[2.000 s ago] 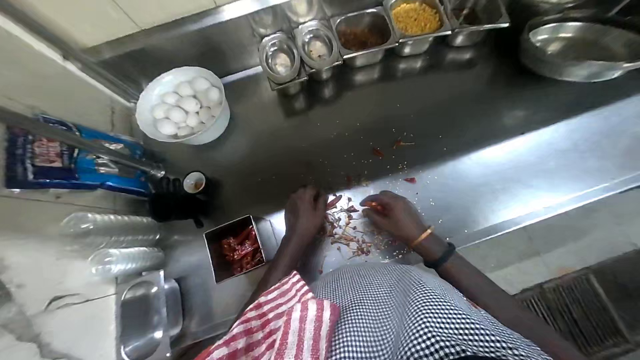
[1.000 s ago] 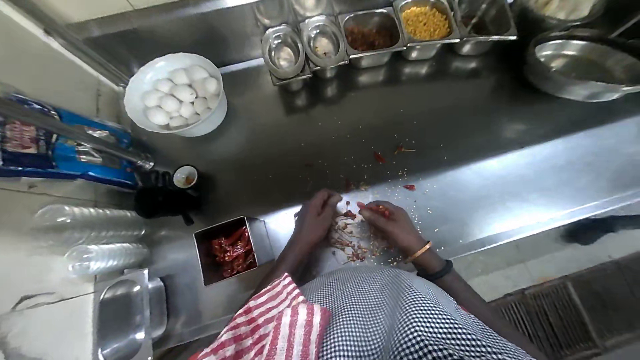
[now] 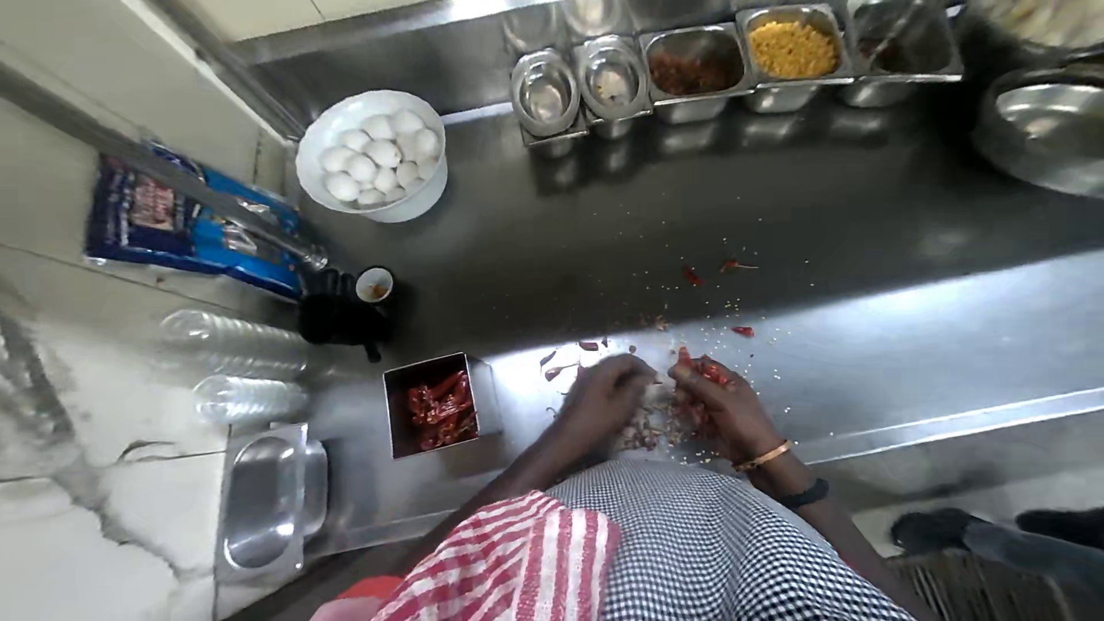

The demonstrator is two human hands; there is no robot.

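Several dried red chillies [image 3: 711,371] are held in my right hand [image 3: 729,410], just above the steel counter near its front edge. Close beside it on the left, my left hand [image 3: 608,392] has its fingertips bent together; a small bit seems to be at them, too small to name. Under and between the hands lies a pile of chilli stems and pieces [image 3: 647,429], with pale seeds scattered around. Left of my left hand, a square metal container [image 3: 485,397] holds more dried red chillies. A few red chilli pieces [image 3: 743,331] lie farther out on the counter.
A white bowl of eggs [image 3: 431,194] stands at the back left. Steel containers of food [image 3: 789,95] line the back, with a metal pan [image 3: 1048,142] at right. At left are a black object [image 3: 341,315], stacked clear containers [image 3: 233,341] and an empty steel tray [image 3: 263,500]. A person's shoes [image 3: 931,529] show lower right.
The right hand holds more visible red chillies now than two seconds ago. A person's legs and shoes have come into view at the lower right.
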